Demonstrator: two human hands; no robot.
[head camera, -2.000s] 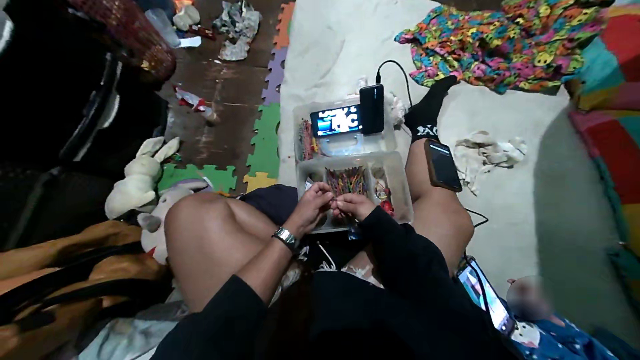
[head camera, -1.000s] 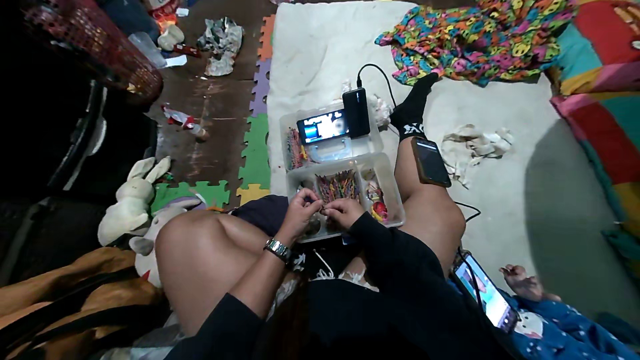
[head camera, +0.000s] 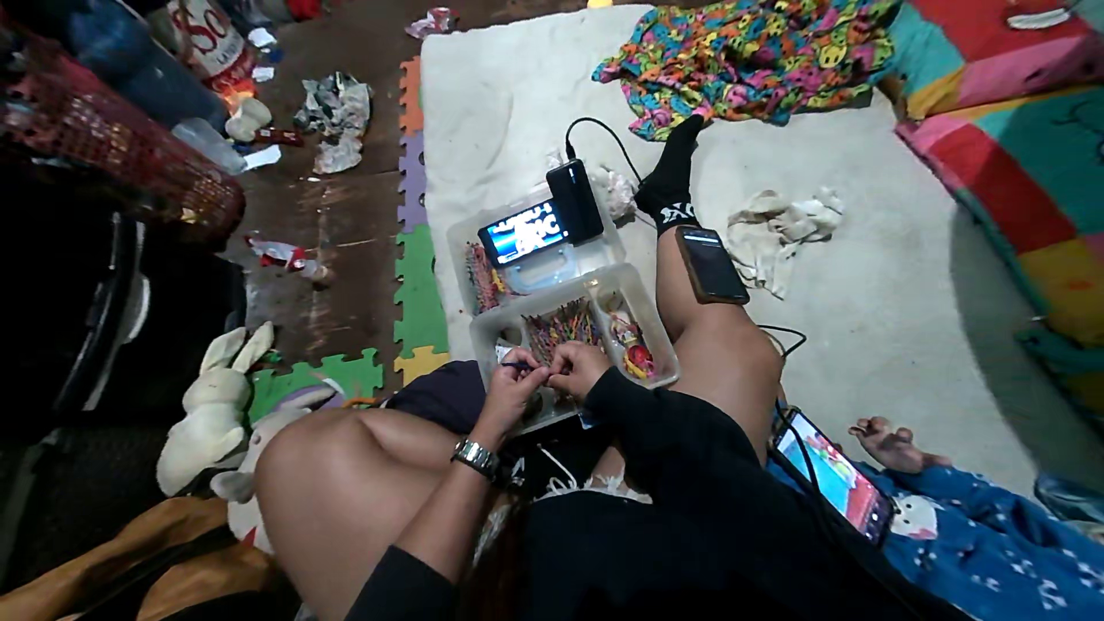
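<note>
My left hand (head camera: 516, 388), a metal watch on its wrist, pinches a small dark thin piece over the near edge of a clear plastic divided box (head camera: 664, 376). Close beside it, my right hand (head camera: 580, 369) has its fingertips together near the left ones; whether they grip anything is too small to tell. Behind the hands, a compartment holds many thin multicoloured strands (head camera: 562, 329). The right compartment holds red and yellow small items (head camera: 638, 359). In the box's lid part lie a lit phone (head camera: 524, 233), a black power bank (head camera: 573, 200) and a bundle of pinkish strands (head camera: 479, 276).
A phone (head camera: 712, 266) rests on my right leg. Another person's hand (head camera: 897, 444) and blue sleeve lie at the right by a lit phone (head camera: 835, 479). Plush rabbit (head camera: 211, 405), foam puzzle mat (head camera: 417, 276), crumpled white cloth (head camera: 780, 233) and colourful cloth (head camera: 759, 65) lie around.
Both hands stay close together over the box, with small finger shifts. The other person's hand at the right, blurred in the earliest frame, now shows with its fingers curled.
</note>
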